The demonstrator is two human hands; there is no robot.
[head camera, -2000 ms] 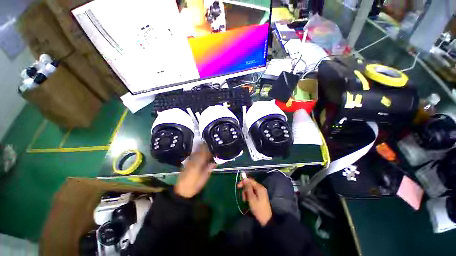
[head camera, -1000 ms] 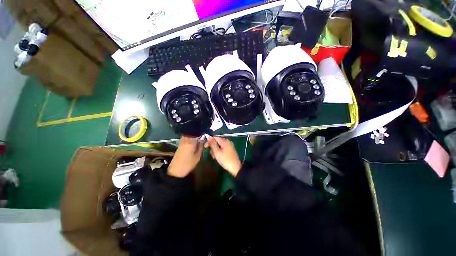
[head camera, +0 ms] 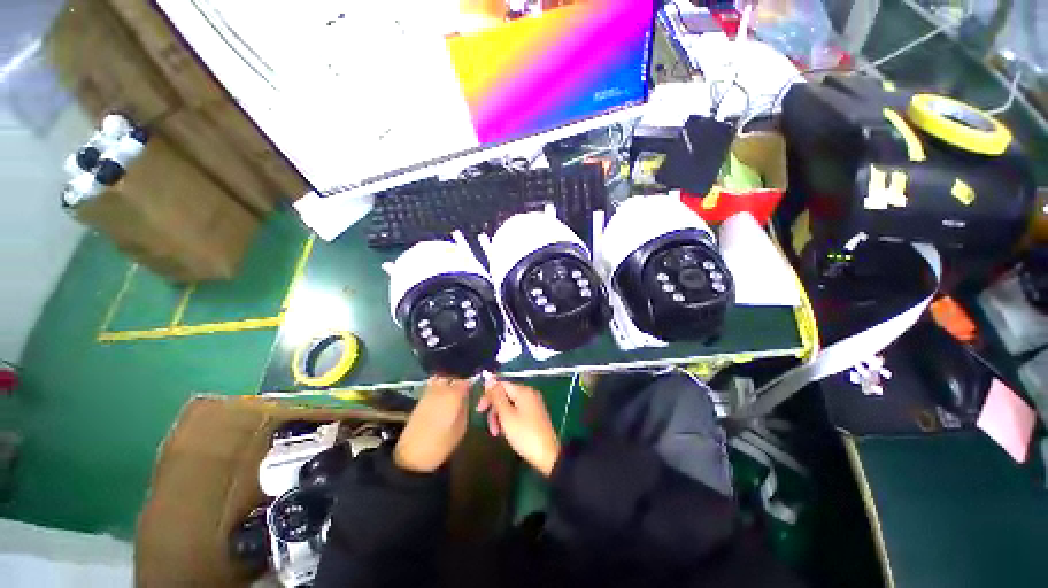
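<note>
Three white-capped dome cameras stand in a row on the green bench: the left camera (head camera: 451, 322), the middle camera (head camera: 549, 289) and the right camera (head camera: 676, 276). My left hand (head camera: 433, 420) is at the bench edge just below the left camera, its fingertips hidden under the black ball. My right hand (head camera: 519, 420) is close beside it, thumb and fingers pinched on a small white connector (head camera: 488, 379) at the edge. What my left hand holds cannot be told.
A yellow tape roll (head camera: 325, 360) lies on the bench left. An open carton (head camera: 218, 482) of cameras stands below left. Behind are a keyboard (head camera: 483, 204) and monitor (head camera: 345, 92). A black label printer (head camera: 908, 172) with a hanging white strip (head camera: 845, 345) is right.
My left hand has moved to the left camera's lower front, and my right hand has come from the lap up beside it. The view has shifted; both hands stay together since one second ago.
</note>
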